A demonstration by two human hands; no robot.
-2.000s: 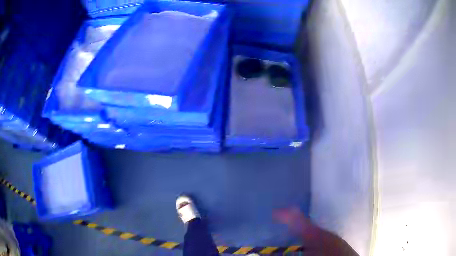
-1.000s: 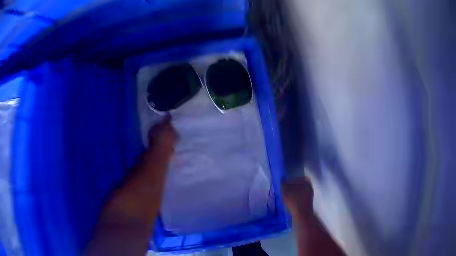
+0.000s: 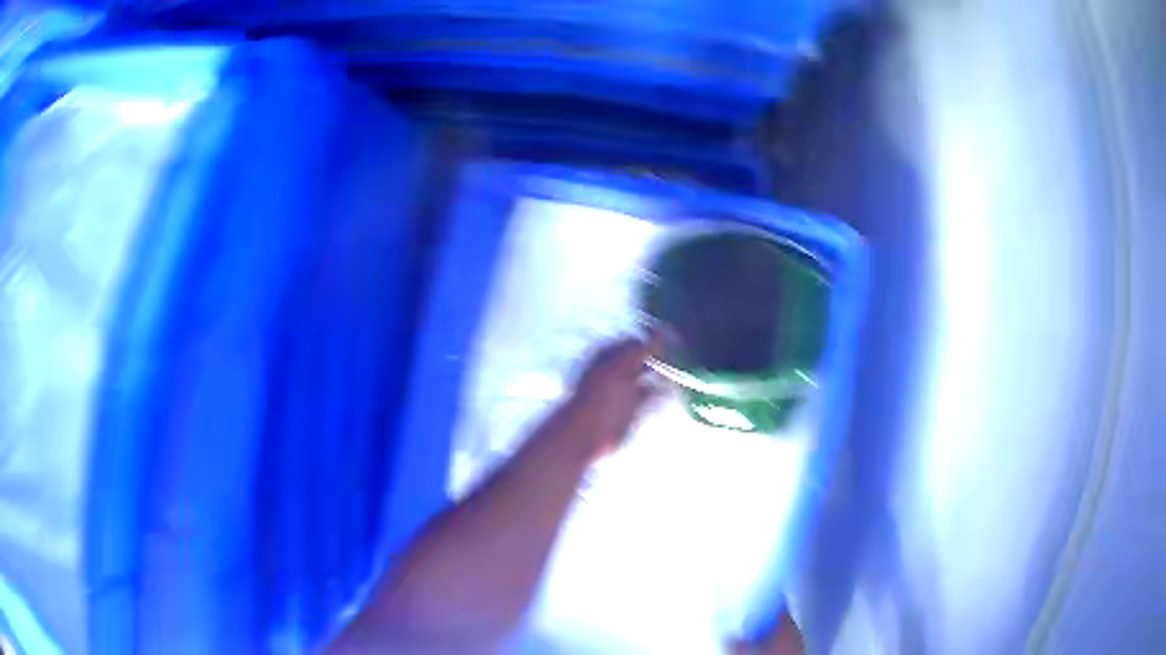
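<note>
A dark green and black rounded cover [image 3: 735,307] with a pale rim is in the upper right of a blue crate [image 3: 844,384]. It overlaps another green piece [image 3: 754,412] below it. My left hand [image 3: 616,390] reaches into the crate, and its fingers hold the cover's left edge; blur hides the exact grip. My right hand [image 3: 774,636] is small and cut off by the bottom edge of the picture, beside the crate's near right rim; its fingers cannot be made out. A white, glaring liner sheet [image 3: 678,512] lies under the covers.
A stack of blue crates [image 3: 205,384] stands close on the left, with a pale liner [image 3: 64,307] in the top one. More blue crates [image 3: 575,58] are behind. A large whitish curved surface [image 3: 997,320] runs along the right. The picture is strongly blurred.
The two covers lay side by side; now the left one has moved right over the other, with my left hand at it. My right hand has dropped to the bottom edge of the picture.
</note>
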